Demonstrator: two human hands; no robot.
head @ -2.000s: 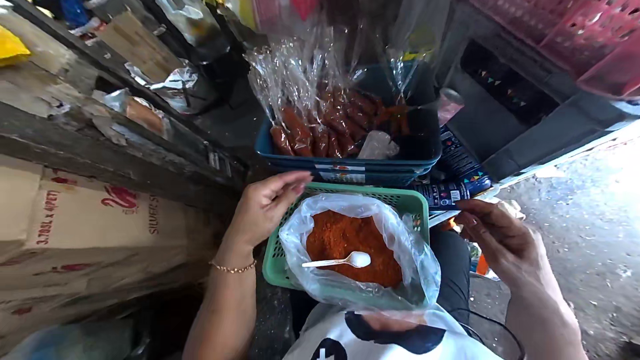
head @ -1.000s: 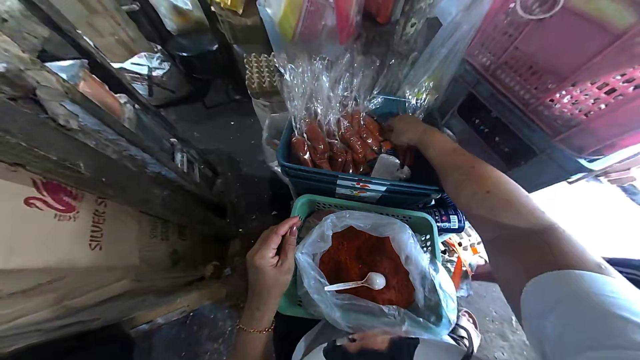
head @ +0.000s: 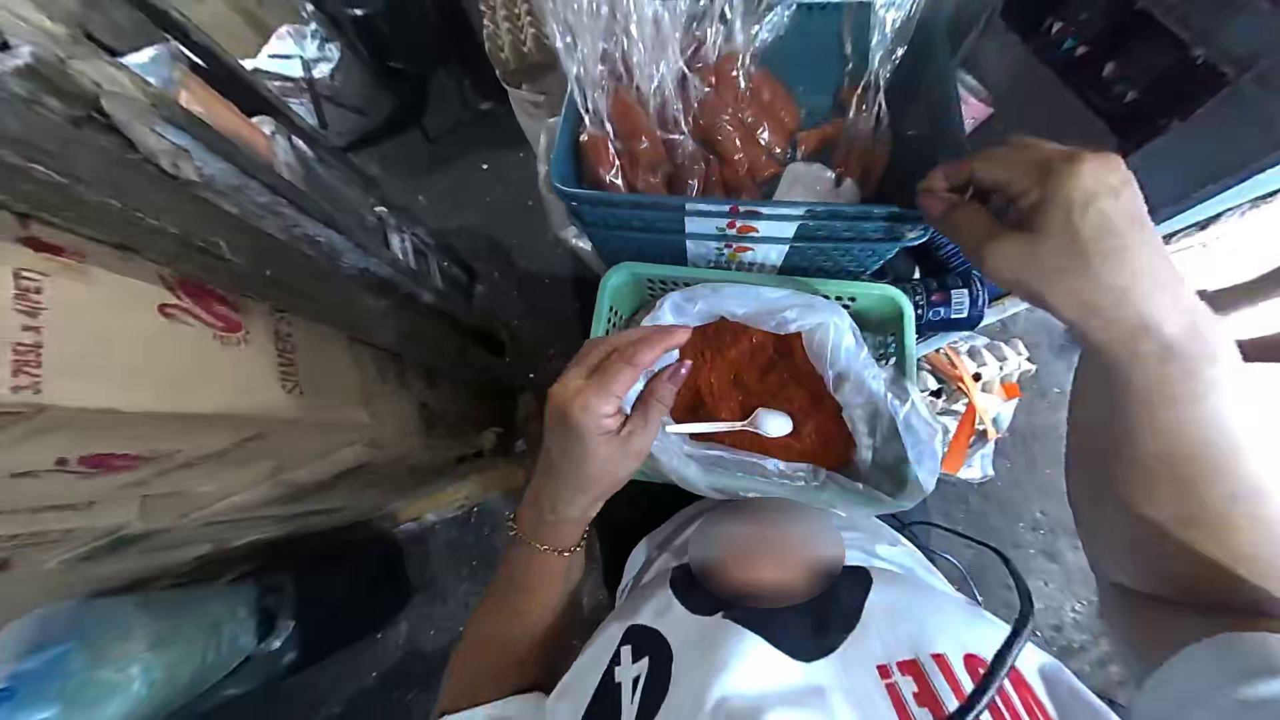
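Observation:
A clear plastic bag of red-orange powder [head: 740, 380] lies open in a green plastic basket [head: 760, 276]. On the powder rests a white plastic spoon [head: 770, 423]. My left hand [head: 620, 400] is over the bag's left side, thumb and fingers apart, with nothing seen in it. My right hand [head: 1030, 220] is raised by the right end of a blue plastic basket [head: 640, 218], thumb and forefinger close together; whether it holds something thin cannot be told. Several filled plastic bags with reddish contents [head: 740, 120] stand in the blue basket, behind a small whitish bag [head: 815, 184].
Cardboard boxes [head: 150, 330] stand at the left below a worn wooden ledge [head: 200, 180]. A dark blue can [head: 945, 303] and an egg carton [head: 1000, 365] with orange strips are right of the green basket. Dark crates [head: 1150, 80] stand upper right. A black cable [head: 1000, 560] crosses my shirt.
My right hand has come back out of the blue basket, where it was a second ago. My left hand has moved from the green basket's rim to over the powder bag.

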